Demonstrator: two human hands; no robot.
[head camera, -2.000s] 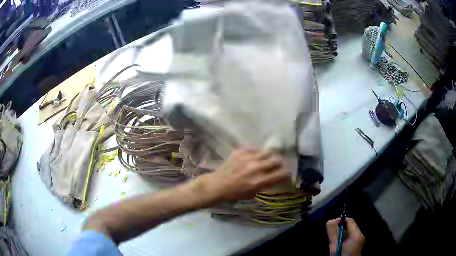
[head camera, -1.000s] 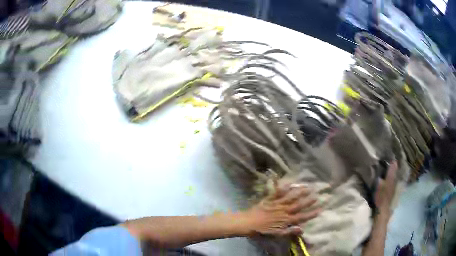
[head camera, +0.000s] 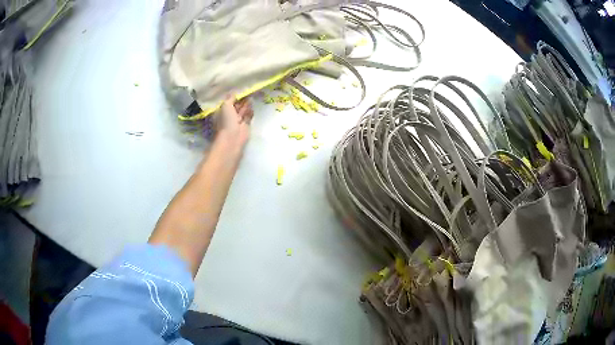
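My left hand (head camera: 232, 120) reaches forward and grips the yellow-edged lower border of a khaki bag (head camera: 232, 50) near its left corner. The bag lies flat at the upper middle, its long handles looping to the right. My right hand is not in view. A thick stack of bags (head camera: 526, 249) lies at the lower right, with many handle loops (head camera: 418, 155) fanned out and yellow ends showing. Yellow tape offcuts (head camera: 293, 101) lie scattered just right of my left hand. No scissors can be made out.
The white table (head camera: 256, 229) has a curved front edge. Pleated-looking grey-beige cloth (head camera: 15, 128) hangs at the left edge. Another bundle with handles (head camera: 546, 101) stands at the upper right. More cloth with a yellow edge (head camera: 34, 20) lies at the upper left.
My left hand has left the right-hand stack and moved to the bag at the upper middle, now holding its edge. My right hand has gone out of view. The camera view has shifted left.
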